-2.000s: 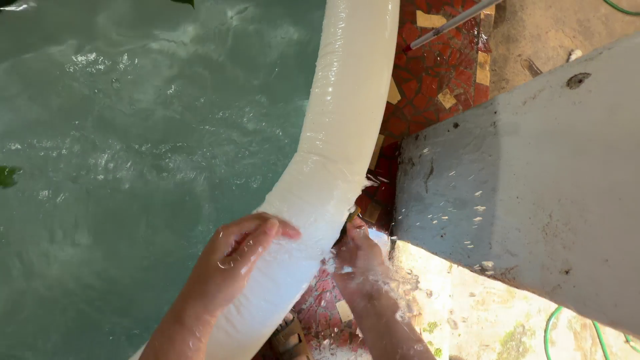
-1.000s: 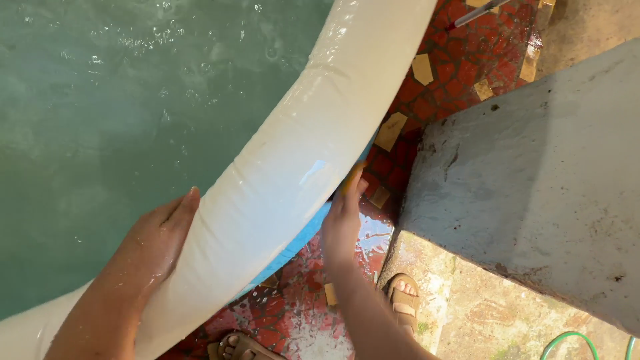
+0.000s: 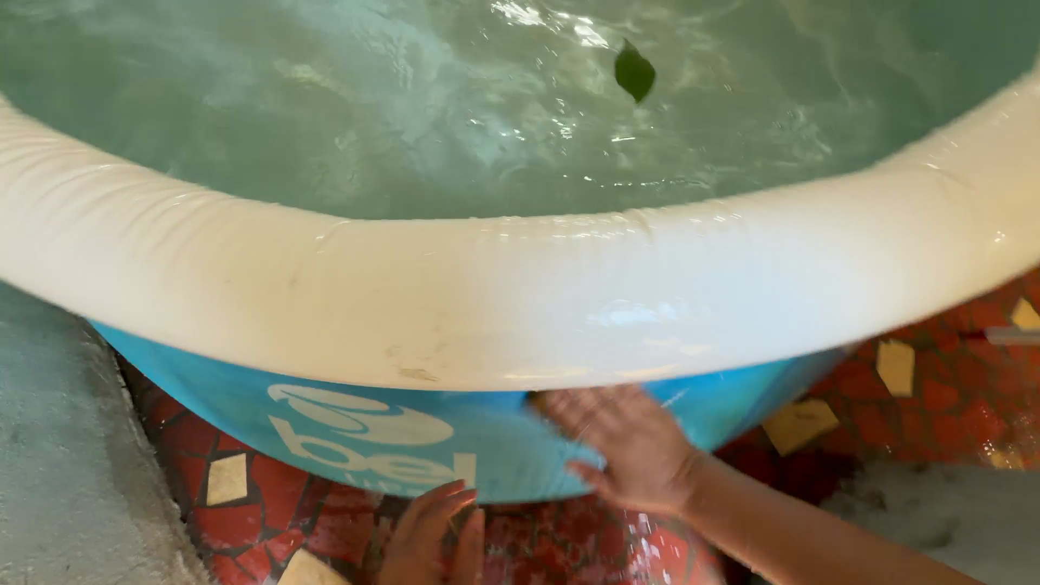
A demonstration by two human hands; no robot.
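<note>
An inflatable pool has a thick white top ring (image 3: 487, 301), a blue printed side wall (image 3: 504, 439) and greenish water (image 3: 447, 122) inside. My right hand (image 3: 634, 451) presses against the blue wall just under the ring. A small dark-edged object (image 3: 538, 400) shows at its fingertips, mostly covered by the fingers; its kind cannot be told. At the bottom, my left hand (image 3: 435, 536) is near the wall's lower edge, fingers apart and nothing visible in it. A green leaf (image 3: 634, 73) lies in the water. Dark smudges (image 3: 414, 366) mark the ring's outer side.
Wet red mosaic floor (image 3: 236, 520) with pale pieces runs below the pool. A grey concrete block (image 3: 73, 471) stands close at the left. At the right lie a pale rod (image 3: 1011, 335) and a greyish-white surface (image 3: 951, 520).
My left hand has left the white ring and is now low by the outer wall. My right hand is now on the printed blue wall. The view has turned strongly.
</note>
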